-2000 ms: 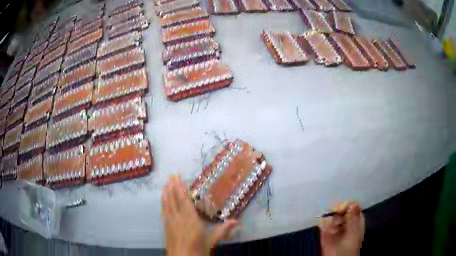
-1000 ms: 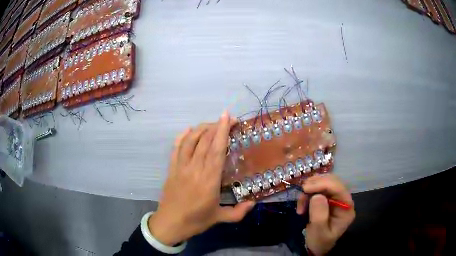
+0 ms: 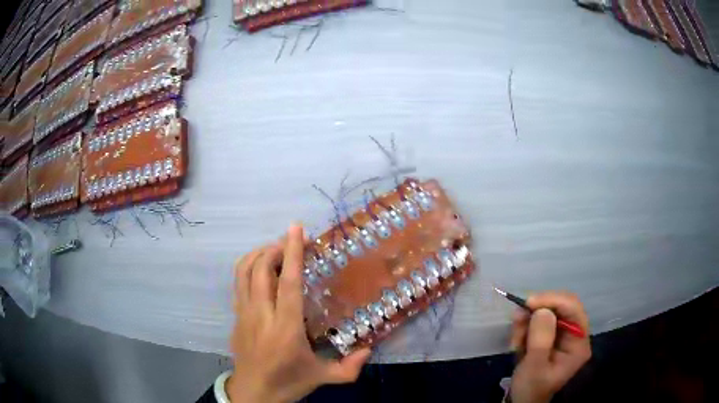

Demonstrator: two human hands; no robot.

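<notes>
An orange-brown fixture plate [image 3: 370, 274] lies tilted near the table's front edge, its right end pointing up and away. Silver-grey ovals [image 3: 398, 295] sit in two rows along its long edges, with thin dark wires sticking out past both edges. My left hand [image 3: 276, 323] grips the plate's left end, fingers behind and thumb at the near corner. My right hand [image 3: 548, 338] holds a red-handled pointed tool [image 3: 569, 327] like a pencil. Its metal tip is off the plate, to the right of it.
Columns of similar plates [image 3: 134, 153] stand at the left, part of one [image 3: 296, 9] at the top, more [image 3: 670, 27] at the far right. A clear plastic box [image 3: 31, 268] and a short metal pin [image 3: 68, 247] lie at the left edge. A stray wire [image 3: 512, 106] lies behind the plate.
Since a second ago the tool tip has moved off the near row to the right of the plate. The plate has turned more steeply, with my left hand still on it. The view has shifted.
</notes>
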